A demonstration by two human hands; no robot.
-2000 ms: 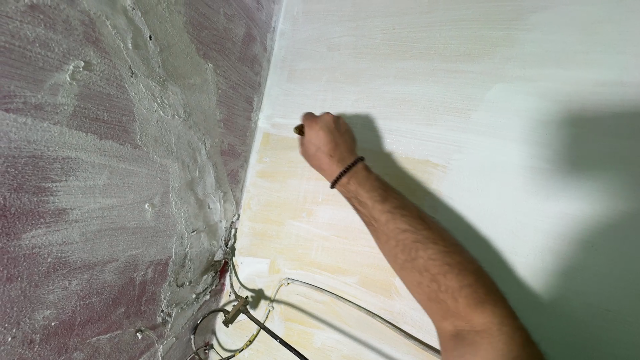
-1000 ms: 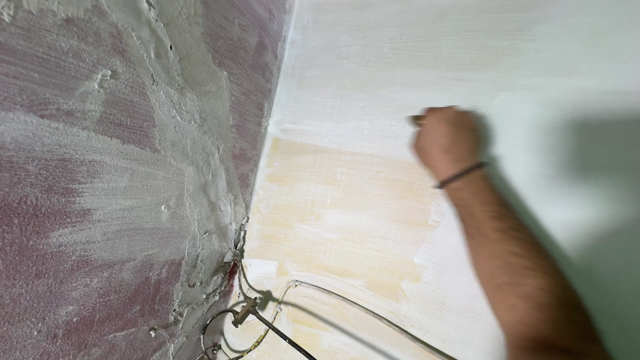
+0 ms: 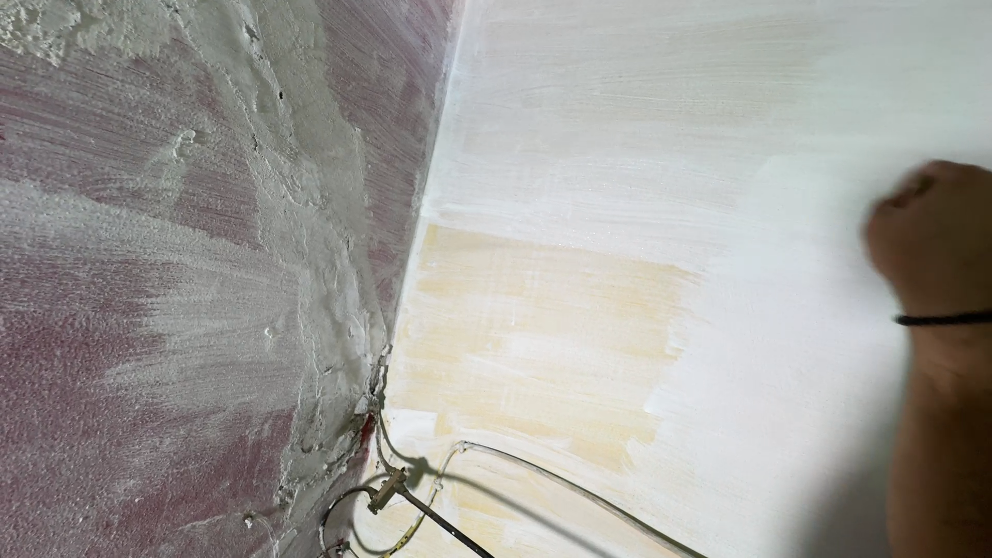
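My right hand (image 3: 934, 229), slightly blurred, is at the right edge with a dark beaded bracelet (image 3: 945, 318) on its wrist. Its fingers are curled around what looks like the end of a brown tool handle (image 3: 918, 186); the rest of that tool is hidden. Behind the fist is a wall (image 3: 573, 186) with streaky white paint. Pale yellow (image 3: 535, 310) shows through the white left of the hand. My left hand is out of view.
A rough maroon wall (image 3: 70, 465) with grey plaster patches and white strokes meets the painted wall at a corner. Low in the corner, cables (image 3: 573, 488) run from a small metal fitting (image 3: 387, 490). Crumbly plaster (image 3: 54, 27) shows at the upper left.
My right hand has moved right along the white wall, from near the corner to the right edge of the view. The brown end at the fist showed more plainly earlier.
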